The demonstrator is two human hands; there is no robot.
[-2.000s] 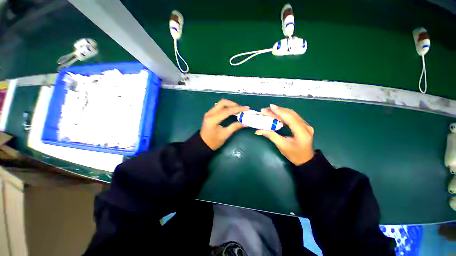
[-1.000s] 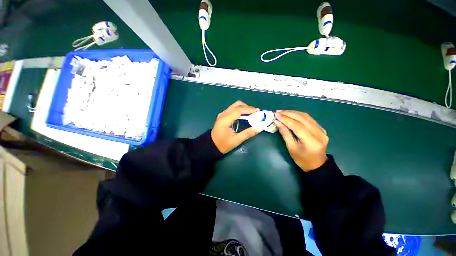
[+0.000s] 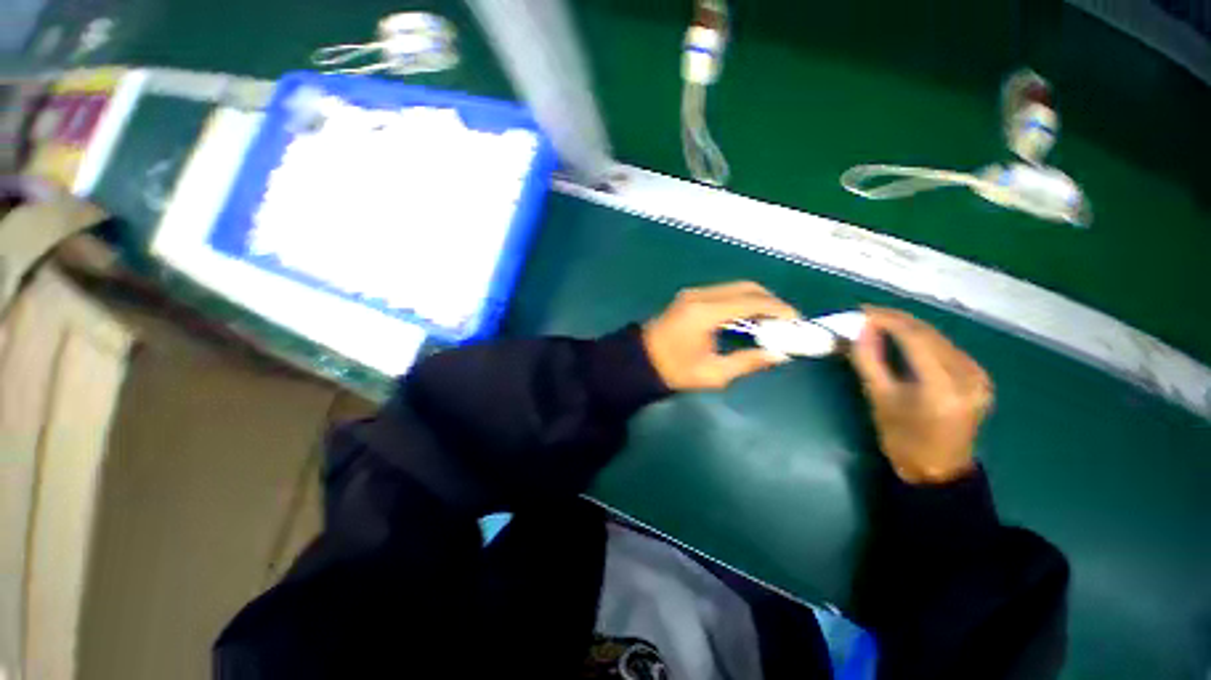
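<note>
My left hand (image 3: 711,338) grips a white rounded unit (image 3: 794,338) between thumb and fingers, above the green bench. My right hand (image 3: 926,385) pinches a small white piece (image 3: 845,323) at the unit's right end with thumb and forefinger. The piece and the unit touch or nearly touch; blur hides whether they are joined. A blue tray (image 3: 519,219) heaped with white parts stands left of my hands.
A scuffed pale rail (image 3: 903,262) and a white post (image 3: 551,83) separate the bench from the green belt. Corded units (image 3: 1044,190) lie beyond it, with another (image 3: 704,56) near the post. An open carton (image 3: 199,465) is at lower left.
The view has swung, so the tray and belt units appear shifted right. The unit was held in both hands across its length; now a small white piece shows at its right end, in my right fingertips.
</note>
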